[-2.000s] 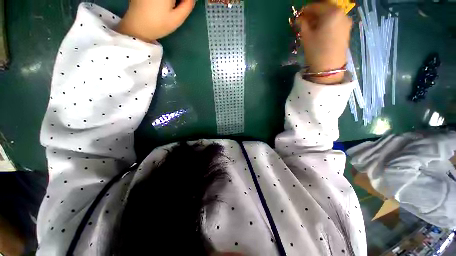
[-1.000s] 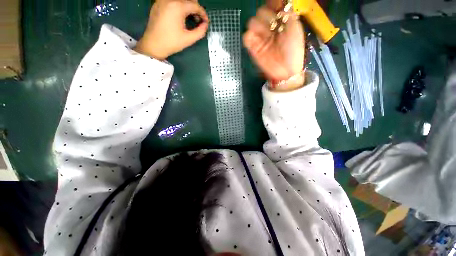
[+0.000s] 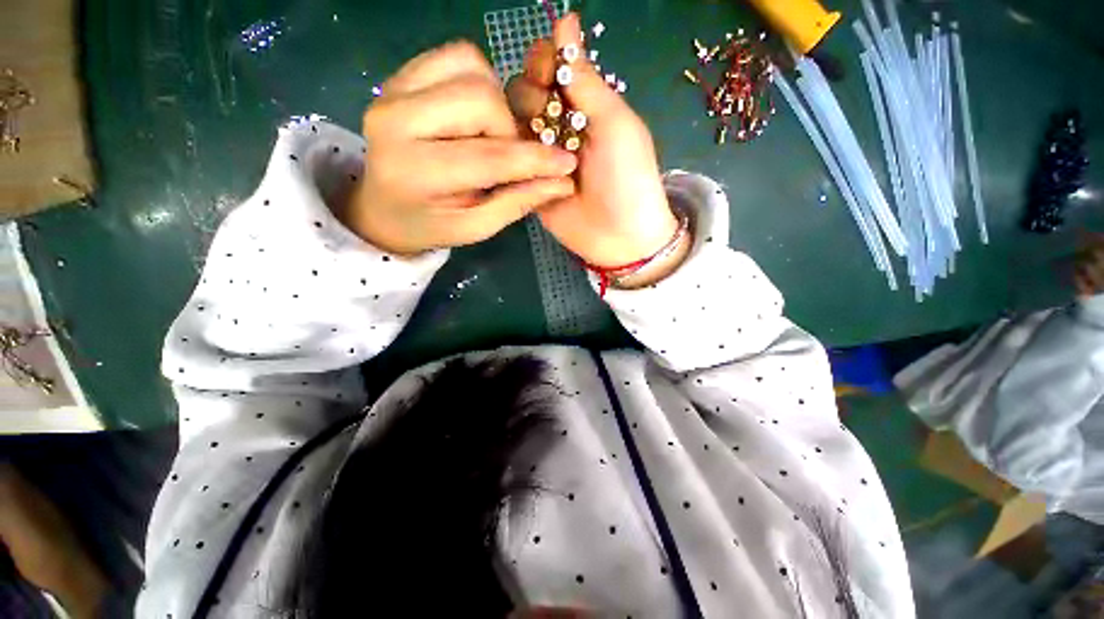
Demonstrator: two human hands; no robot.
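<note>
A cluster of small brass components with white round ends (image 3: 559, 125) sits in my right hand (image 3: 611, 181), the one with a red cord at the wrist. My left hand (image 3: 448, 157) meets it from the left, fingertips at the cluster. Whether its fingers grip a component is hidden. A few white ends and a red lead stick out near the right fingertips. The perforated strip (image 3: 561, 288) lies upright beneath both hands, which hide its middle.
A red-gold component pile (image 3: 734, 87) lies right of my hands, below the yellow glue gun (image 3: 799, 19). Translucent glue sticks (image 3: 920, 145) fan out further right, then a black clump (image 3: 1057, 173). Brown board (image 3: 42, 109) and white sheet (image 3: 36, 351) are at left. A person's pale sleeve (image 3: 1029, 393) shows lower right.
My right hand has moved left from beside the glue gun and now carries the components to my left hand over the strip. The hands now touch, and the component pile is uncovered.
</note>
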